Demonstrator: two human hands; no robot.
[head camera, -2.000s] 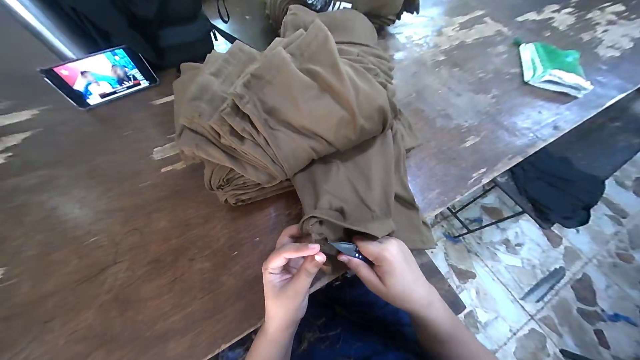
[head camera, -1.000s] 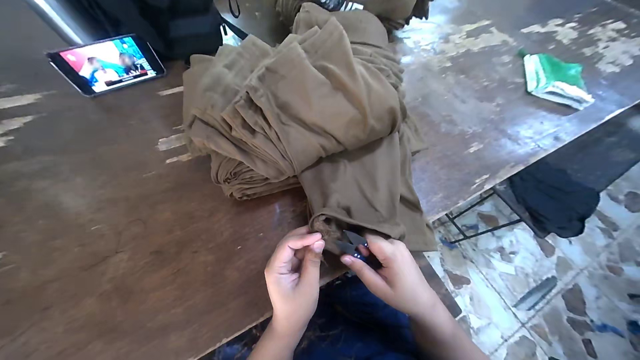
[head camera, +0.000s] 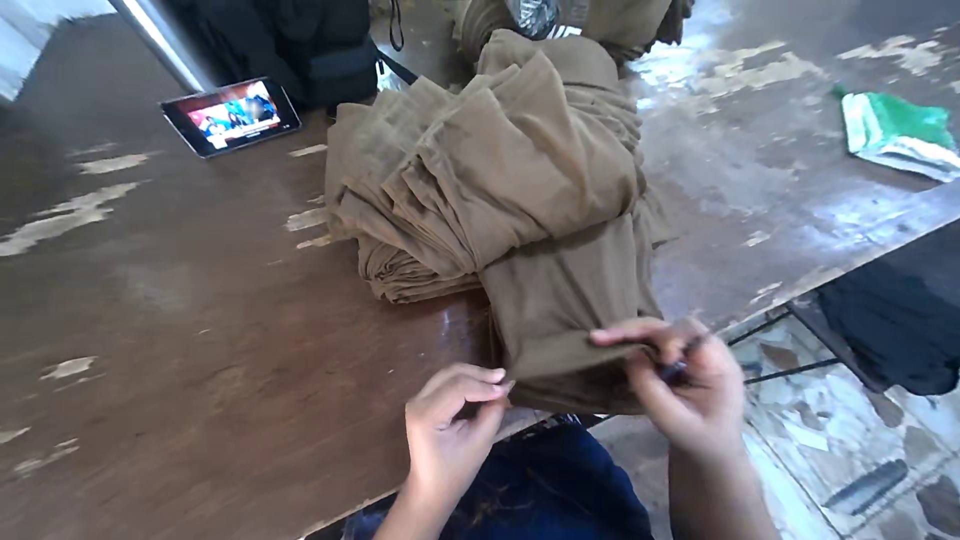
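A thick pile of folded brown fabric (head camera: 525, 157) lies on the worn wooden table, with one layer hanging toward me over the front edge. My left hand (head camera: 457, 420) is at the lower left corner of that layer, thumb and fingertips pinched together at its edge. On the other side, my right hand (head camera: 686, 382) touches the layer with thumb and index finger. A small dark tool (head camera: 671, 369) sits in the palm and curled fingers of the right hand, mostly hidden and blurred.
A phone (head camera: 232, 116) with a lit screen leans by a black bag (head camera: 300, 52) at the back left. Another brown bundle (head camera: 630, 22) lies behind the pile. A green and white packet (head camera: 900, 135) is at the right. Dark cloth (head camera: 892, 322) hangs over a metal frame beside the table.
My hands were close together at the fabric's edge with the dark tool between them. They have moved apart, and the tool has gone back into my right palm.
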